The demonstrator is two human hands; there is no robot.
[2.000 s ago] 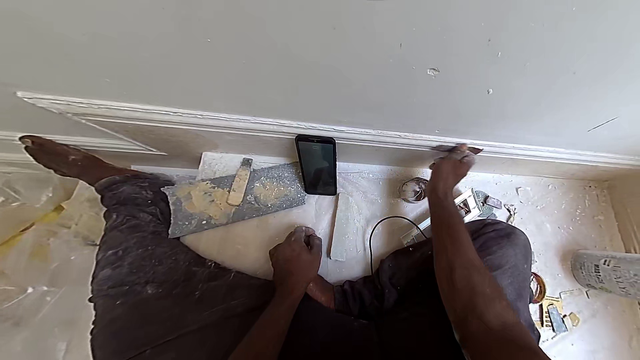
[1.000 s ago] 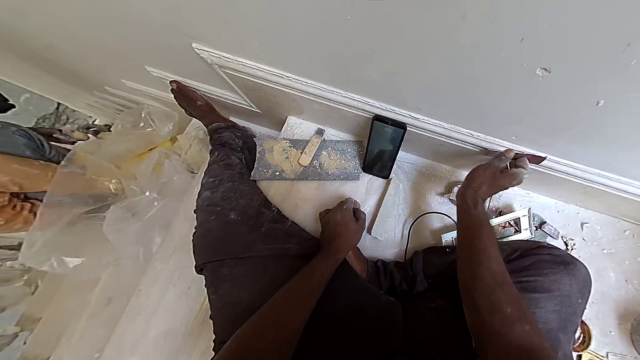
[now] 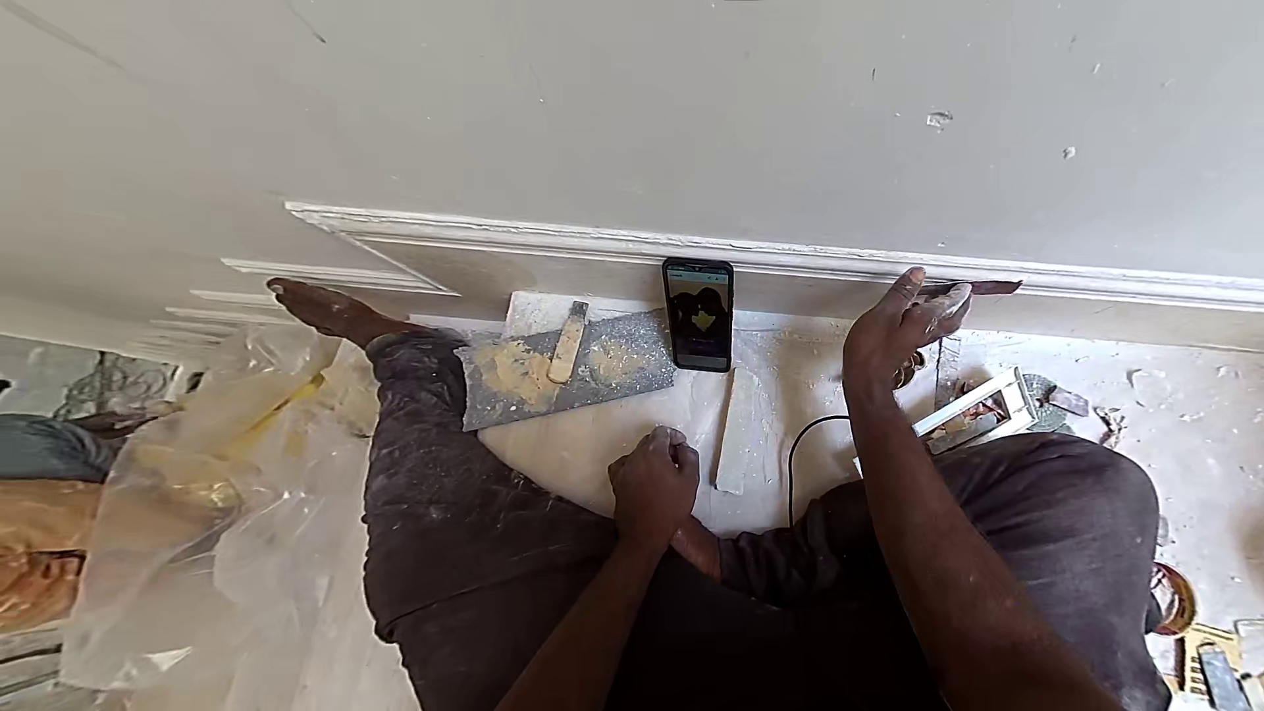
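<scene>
My right hand (image 3: 904, 331) holds a thin dark reddish-brown sheet (image 3: 992, 287), perhaps sandpaper, against the white wall moulding (image 3: 790, 265). My left hand (image 3: 656, 484) is closed and rests near my ankle; whether anything is inside it is hidden. Beyond it lies a grey speckled slab (image 3: 627, 360) with yellowish filler on it and a putty knife or scraper (image 3: 568, 343) across the filler. A phone (image 3: 699, 316) with its screen lit leans upright on the wall, right of the slab. A narrow pale strip (image 3: 733, 434) lies on the floor below the phone.
A white frame-like tray (image 3: 1017, 400) with scraps stands by my right knee, near a black cable (image 3: 792, 464). Clear plastic sheeting (image 3: 247, 553) spreads at left, beside another person's clothed limb (image 3: 49, 447). A roll of tape (image 3: 1175, 600) lies at lower right.
The phone's screen was dark and now shows a picture. My right hand stays at the moulding, its fingers now more spread. My left hand keeps its place. The view has swung.
</scene>
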